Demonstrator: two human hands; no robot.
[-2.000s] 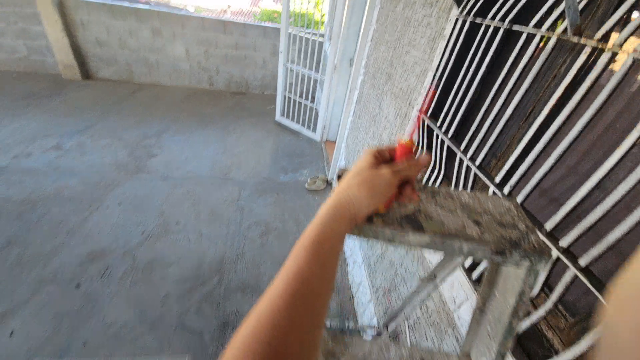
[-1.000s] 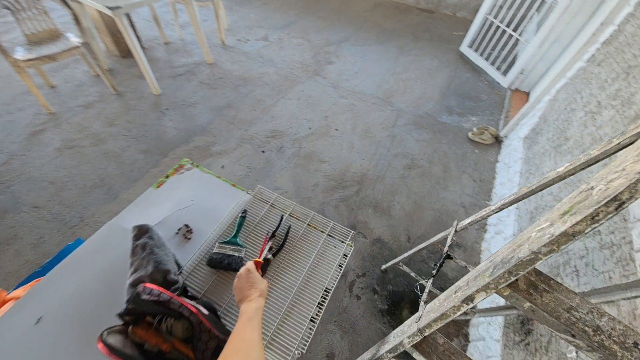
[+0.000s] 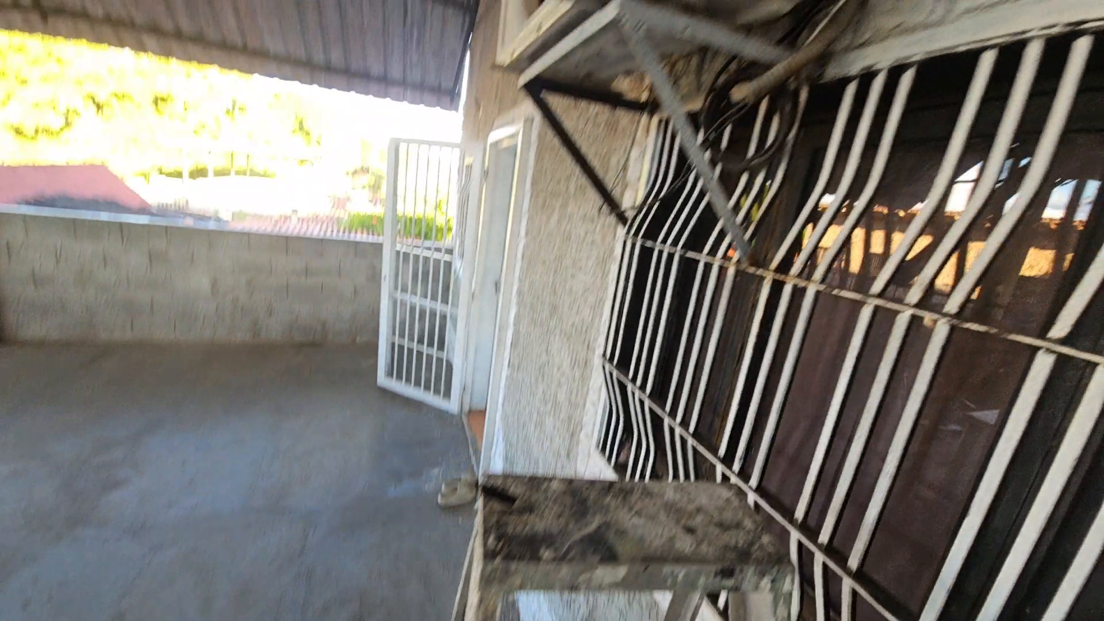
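Neither my left hand nor my right hand shows in the head view now. The worn, stained wooden top of a stepladder (image 3: 621,526) stands low in the middle, close to the wall. Beside it on the right rises a white metal window grille (image 3: 871,302) with bent bars and thin cross rails. Dark panes and a brownish covering lie behind the bars. The tools seen earlier are out of view.
A metal bracket (image 3: 681,129) with cables (image 3: 759,103) juts out above the grille. A white barred gate (image 3: 423,276) stands by a doorway in the rough wall (image 3: 552,328). Shoes (image 3: 457,492) lie on the concrete floor (image 3: 216,483), and a block wall (image 3: 190,280) runs behind.
A hand with a red-handled tool was at the grille, then over a wire rack with a brush and pliers. Now no hand shows. The view has swung up to the window grille.
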